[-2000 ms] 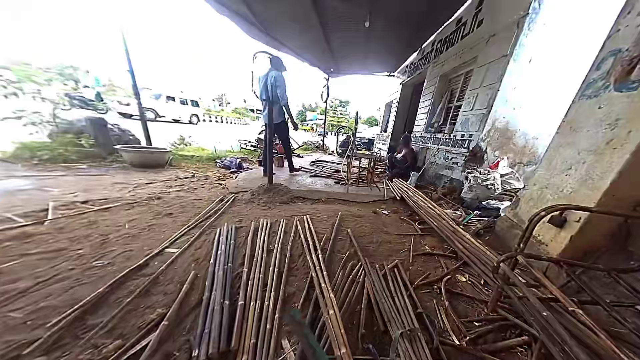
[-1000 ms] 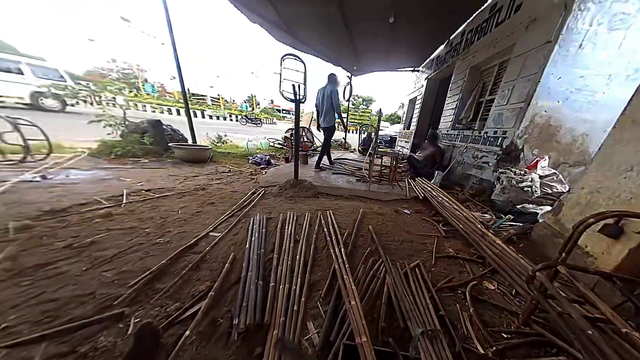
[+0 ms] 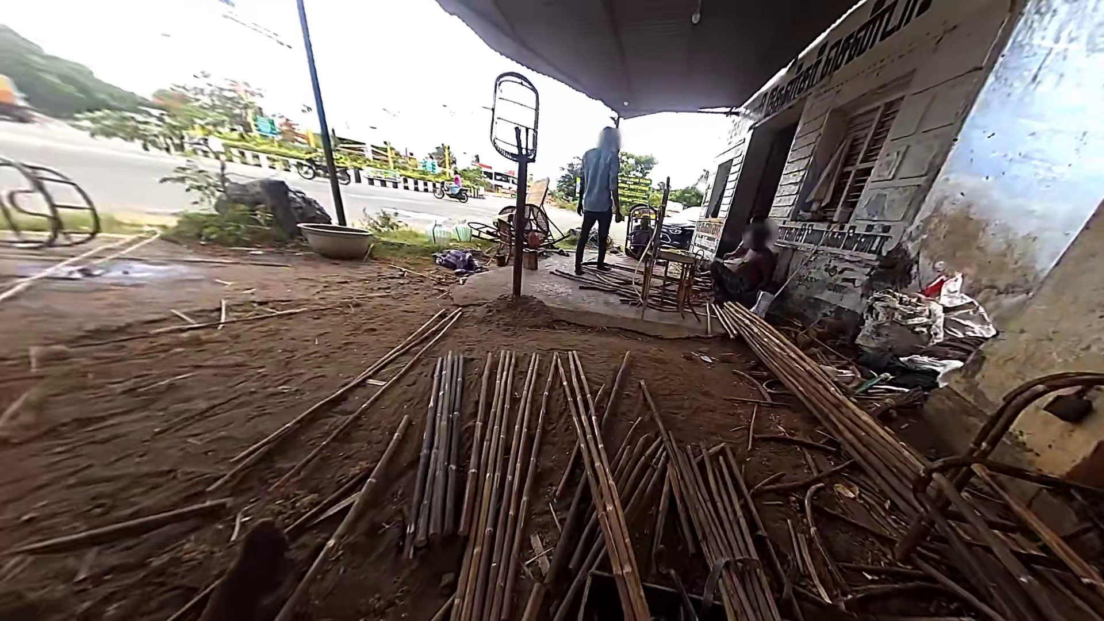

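Neither of my hands can be made out. A dark, blurred shape (image 3: 250, 565) shows at the bottom left; I cannot tell what it is. In front of me several dark cane poles (image 3: 438, 453) lie side by side on the soil. Right beside them are lighter jointed cane poles (image 3: 496, 483), and a narrow group of poles (image 3: 599, 483) slants toward the bottom edge. A tied bundle of canes (image 3: 729, 539) lies at the lower right. One thick pole (image 3: 354, 517) rests alone on the left.
Long poles (image 3: 828, 401) run along the right side, near a bent cane frame (image 3: 975, 457). An upright post (image 3: 518, 228) holds a looped frame. A person (image 3: 597, 198) stands on the concrete slab; another person (image 3: 749, 263) sits by the wall. A basin (image 3: 336, 241) stands at left.
The view has swung to the left. The standing person has turned and stands farther right relative to the post than two seconds ago.
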